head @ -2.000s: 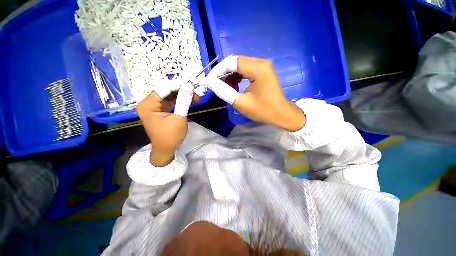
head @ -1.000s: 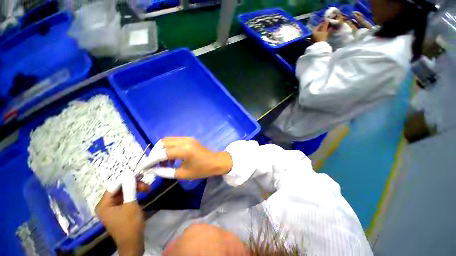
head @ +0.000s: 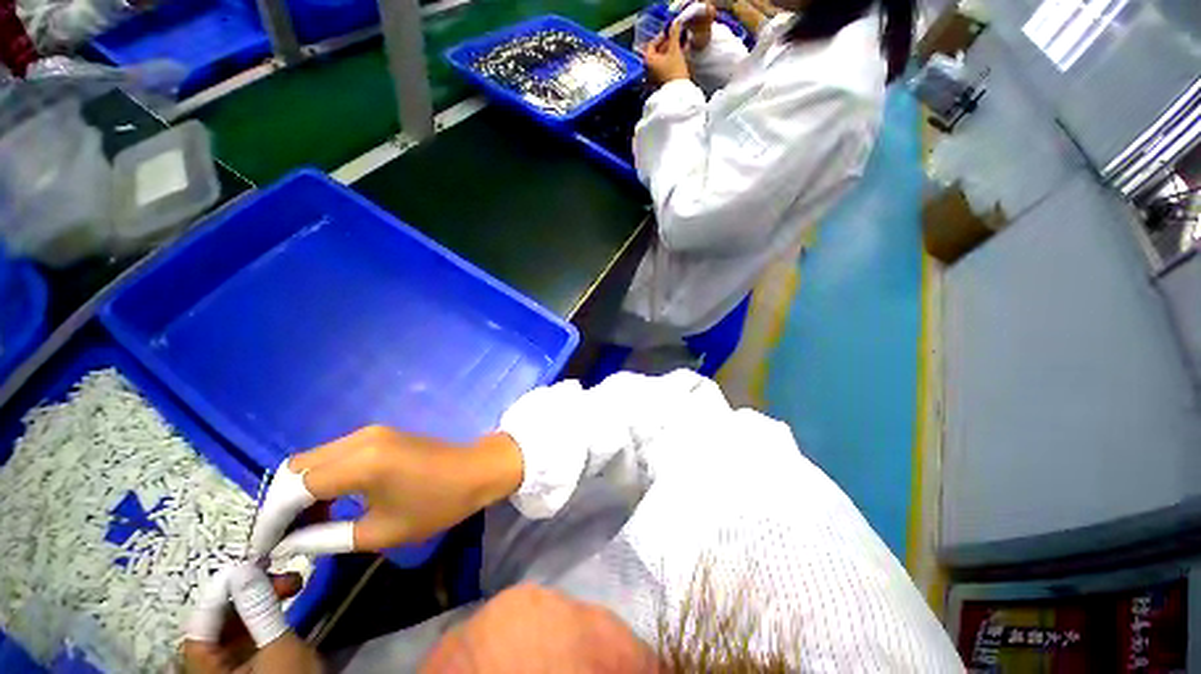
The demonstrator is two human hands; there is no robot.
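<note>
My right hand [head: 395,490], with white finger cots on its fingertips, pinches a thin metal part [head: 261,507] that points upward over the heap's right edge. My left hand [head: 244,632], also with white cots, meets it fingertip to fingertip at the lower left; its lower part is cut off by the picture's edge. The fingertips hide the lower end of the part. A heap of small white plastic parts [head: 79,461] lies in a blue tray under and left of the hands, with a bare blue patch showing in it.
A large empty blue tray [head: 329,316] lies right of the heap. Frosted containers [head: 161,178] stand behind. A person in a white smock [head: 764,158] works at the upper right beside a blue tray of metal parts [head: 547,69]. A metal post [head: 406,73] stands by the green belt.
The view has swung to the right, so the trays and hands now lie further left and the neighbouring person shows more fully. My hands stay together on the thin metal part.
</note>
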